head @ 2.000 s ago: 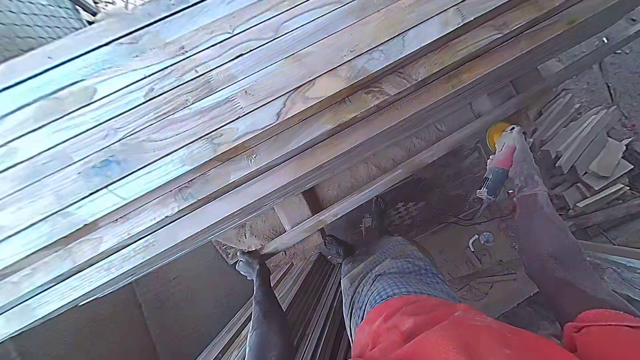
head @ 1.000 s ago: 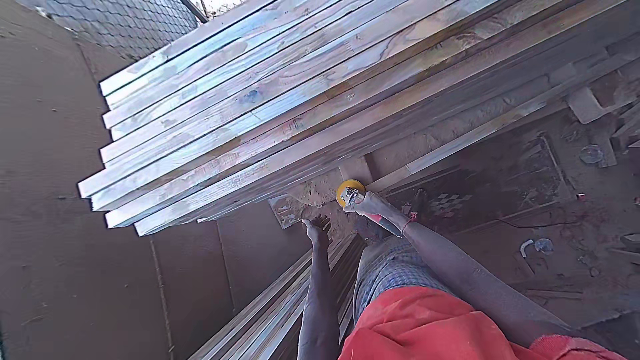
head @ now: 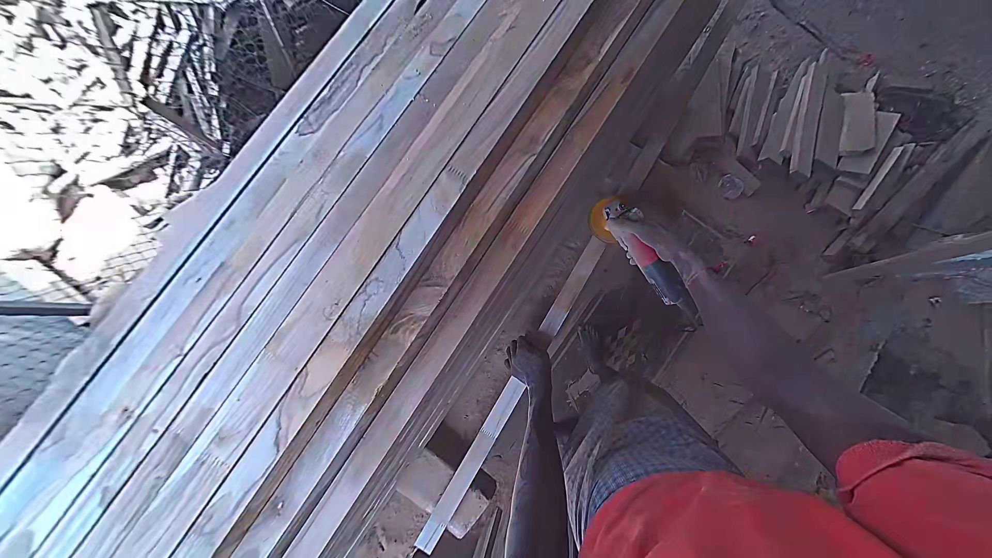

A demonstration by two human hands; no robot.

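Note:
My right hand point(head: 643, 236) is closed around an angle grinder point(head: 659, 271) with a red and dark body and a yellow disc point(head: 602, 220). The disc is at the upper part of a narrow wooden strip point(head: 473, 465); whether it touches the wood I cannot tell. Lower down, my left hand point(head: 531, 363) grips the same strip, fingers wrapped over it. The strip runs diagonally alongside a large stack of long wooden boards point(head: 372, 256), and its lower part passes over a pale block point(head: 442, 492).
Short wood offcuts point(head: 810, 116) lie piled on the dirt ground at the upper right. A bare foot point(head: 593, 349) is close below the strip, between the hands. Wire mesh point(head: 35, 364) and bright debris are beyond the stack at left.
A second ago the grinder was close beside my left hand, which was open; now it is farther up the strip and my left hand grips the strip. The view has swung strongly.

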